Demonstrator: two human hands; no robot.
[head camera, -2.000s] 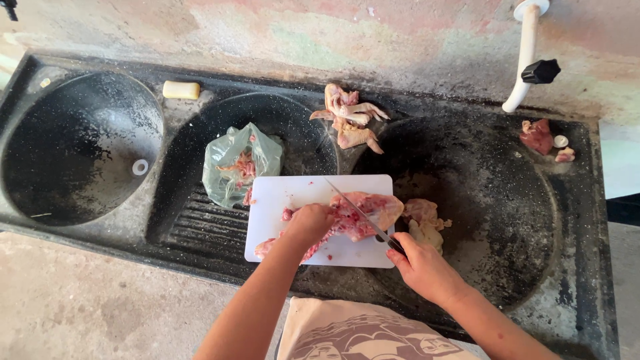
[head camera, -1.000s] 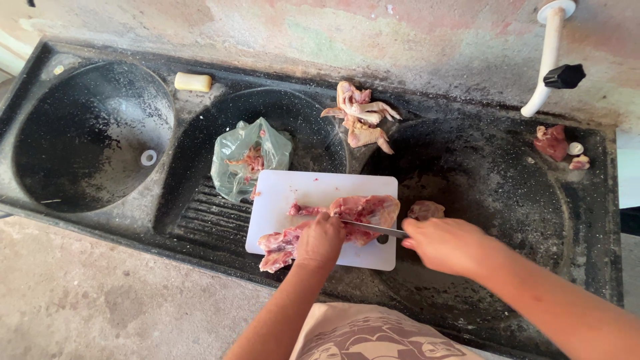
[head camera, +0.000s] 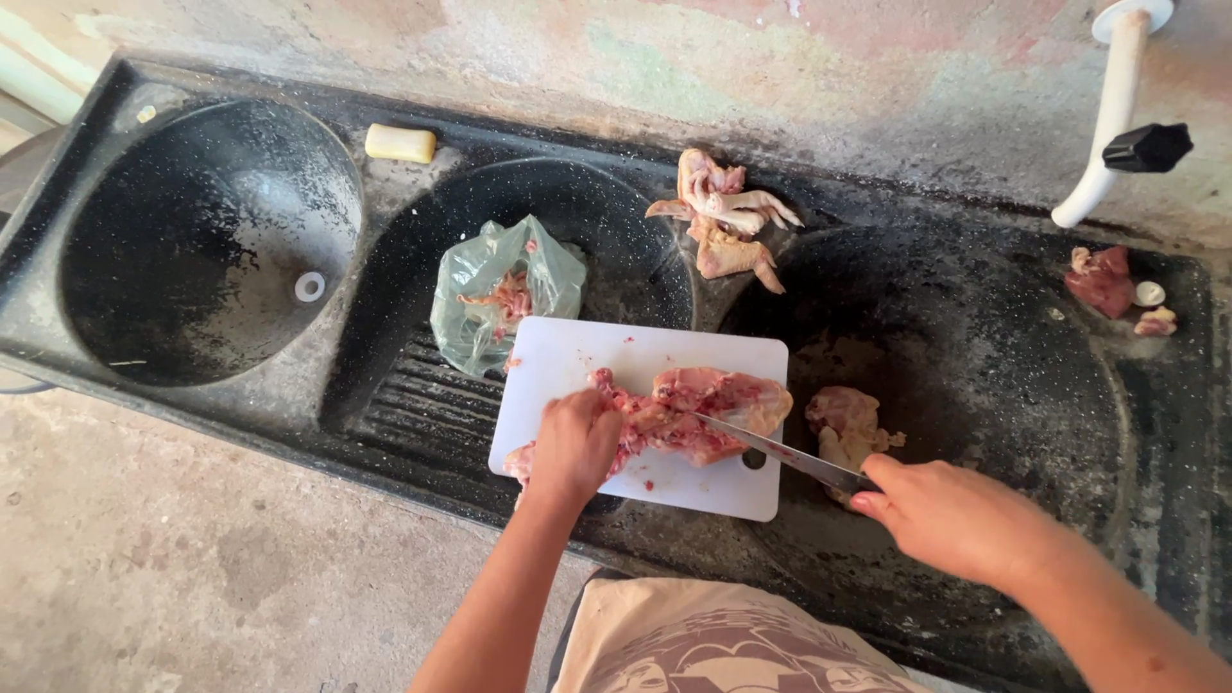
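Note:
A raw chicken carcass (head camera: 717, 399) lies across a white plastic cutting board (head camera: 549, 351), its left end under my left hand. My left hand (head camera: 576, 448) grips the carcass at its left part, fingers closed around the meat. My right hand (head camera: 943, 510) holds a kitchen knife (head camera: 789, 456) by its handle, most of which the fingers hide. The blade points left, and its tip touches the meat near the middle of the carcass. Another raw chicken piece (head camera: 847, 428) lies in the right basin, just beyond the board's right edge.
A green-tinted plastic bag (head camera: 462, 298) with meat scraps sits in the middle basin. Chicken feet and wing pieces (head camera: 727, 250) rest on the dark sink's (head camera: 395, 202) back ledge. Dark red meat (head camera: 1102, 281) lies far right, below a white tap (head camera: 1116, 106). Soap (head camera: 399, 143) stands back left.
The blade, which lay flat across the meat one second ago, now slants down to the right. My right hand has moved toward me and away from the board. The left hand stays on the carcass.

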